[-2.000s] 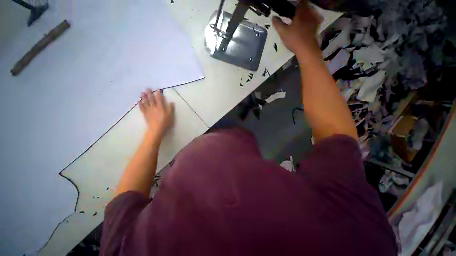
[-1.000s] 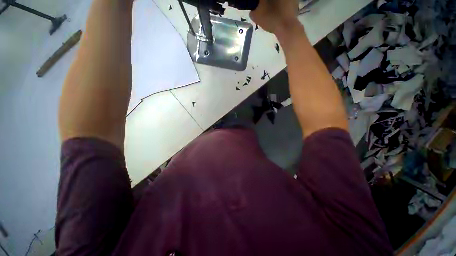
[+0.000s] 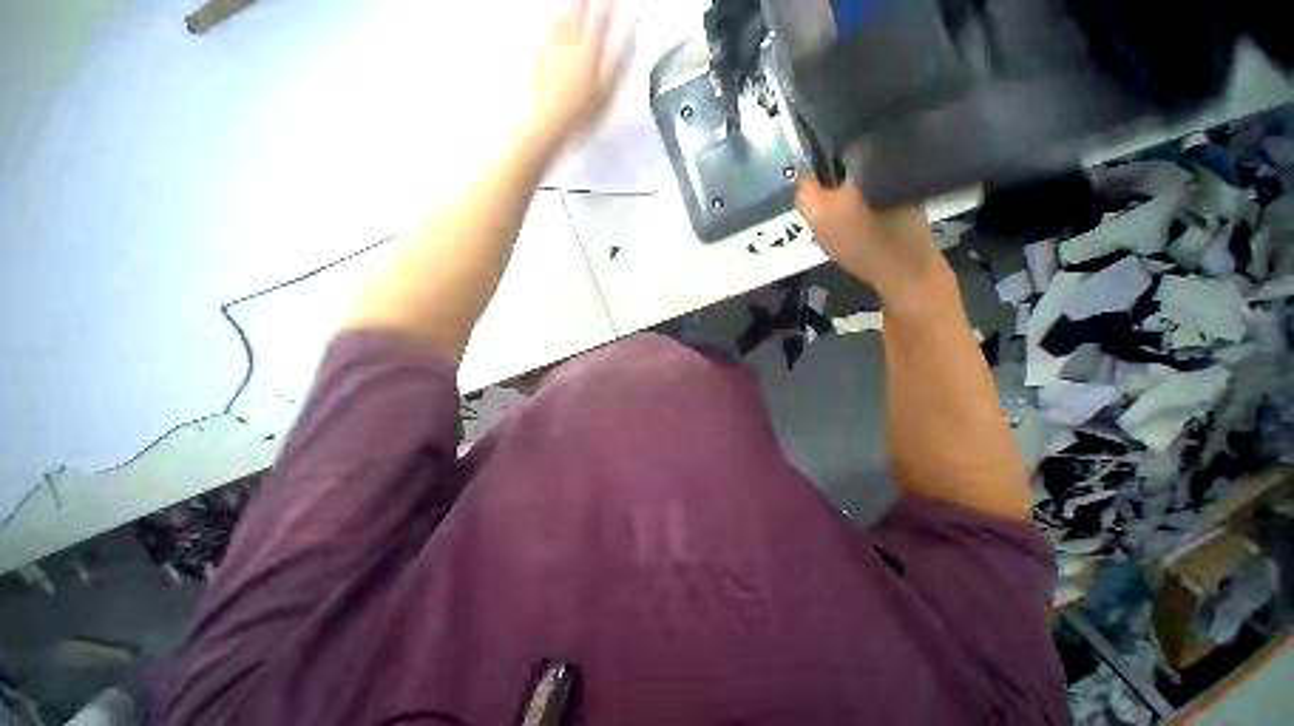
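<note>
The cutting machine's dark motor body [image 3: 993, 107], with a blue patch, fills the upper right. Its grey metal base plate [image 3: 731, 177] lies flat on the table. My right hand [image 3: 873, 234] is closed at the machine's black handle, its fingers partly hidden by the motor. My left hand [image 3: 579, 71] is blurred, empty, with fingers stretched out over the white paper-topped lay [image 3: 199, 156], left of the base plate. The lay's dark cut edge curves down to the lower left. Whether my left hand touches the paper is unclear.
A brown-grey bar [image 3: 216, 14] is cut off at the top left. Small dark scraps lie on the pale table [image 3: 667, 270] below the base plate. White and black fabric scraps [image 3: 1135, 312] heap on the floor at right. A box [image 3: 1206, 589] stands lower right.
The motor body has come into view at upper right. My left hand, out of view a second ago, shows again over the paper. The view has shifted, and the bar sits higher.
</note>
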